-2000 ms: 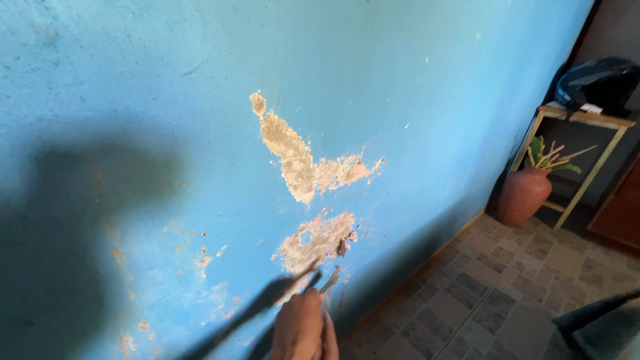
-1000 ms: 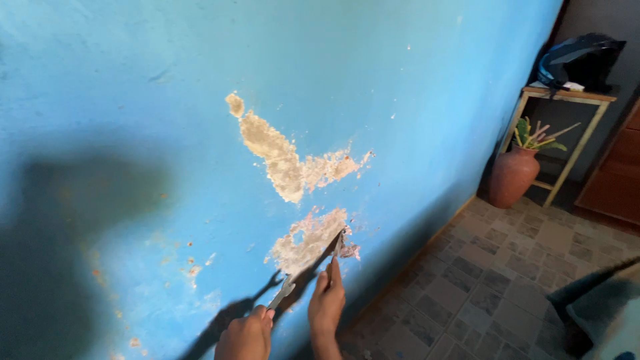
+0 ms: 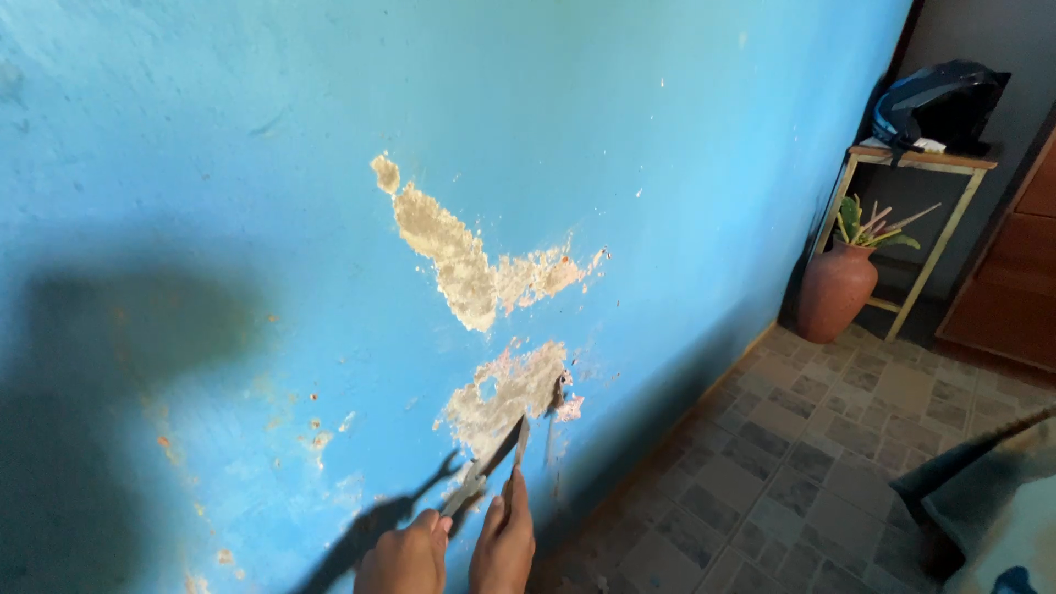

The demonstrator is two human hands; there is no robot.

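Note:
A blue painted wall (image 3: pixel 693 148) has a lower patch of bare plaster (image 3: pixel 503 396) with ragged paint edges. My left hand (image 3: pixel 404 553), at the bottom, grips a grey metal tool (image 3: pixel 462 492); its wall shadow ends in a fork, like an open-end wrench. Just right of it, my right hand (image 3: pixel 505 532) holds a narrow flat-bladed tool (image 3: pixel 521 441), pointing up at the patch's lower edge. Whether its tip touches the wall cannot be told. A dark chipped spot (image 3: pixel 561 388) lies above and right of that tip. Higher up is a V-shaped bare patch (image 3: pixel 450 256).
Tiled floor (image 3: pixel 792 487) runs along the wall at right. A reddish clay vase (image 3: pixel 837 289) with plants stands by a small wooden table (image 3: pixel 924 157) bearing a helmet-like dark object (image 3: pixel 940 103). Draped cloth (image 3: pixel 990 503) is at lower right. Shadows fall across the wall.
My right hand's blade has moved down and left from the dark chipped spot, where it was one second ago. My left hand still grips its tool close by.

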